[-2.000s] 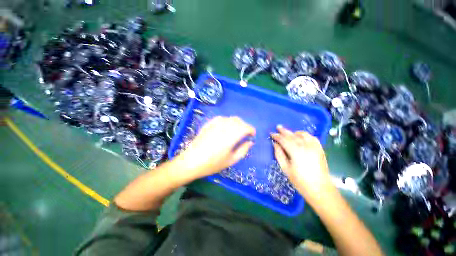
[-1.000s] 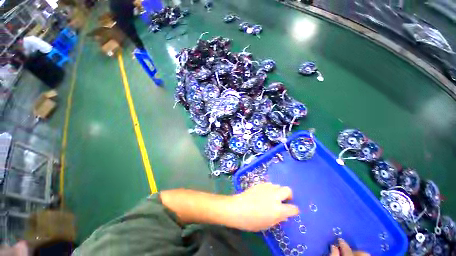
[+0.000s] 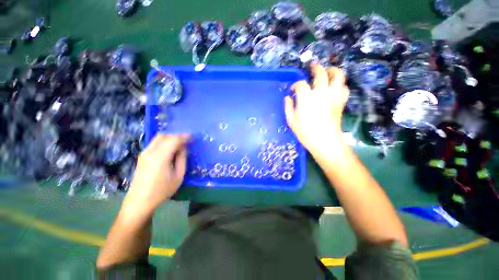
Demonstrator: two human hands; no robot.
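Observation:
A blue tray (image 3: 219, 98) lies in front of me. Thin metal rings (image 3: 279, 158) cluster in its near right corner and along its near edge, with several loose mid-tray. One motor unit (image 3: 167, 89) sits in its far left corner. My left hand (image 3: 161, 164) is blurred over the tray's near left corner, fingers curled; whether it holds a ring is hidden. My right hand (image 3: 320, 109) is over the tray's right edge, fingers apart and pointing at the motor units (image 3: 373, 74) beyond. I see nothing held in it.
A blurred heap of motor units (image 3: 98, 120) lies left of the tray. More units with pale leads line the far side and right. Black units with yellow-green spots (image 3: 459, 161) lie far right, near a pale bar (image 3: 465, 19). A yellow floor line (image 3: 65, 229) runs behind my arms.
The view has swung right and down, so the whole tray shows again. My right hand, mostly cut off before, is now at the tray's right edge. My left hand is nearer the tray's left side.

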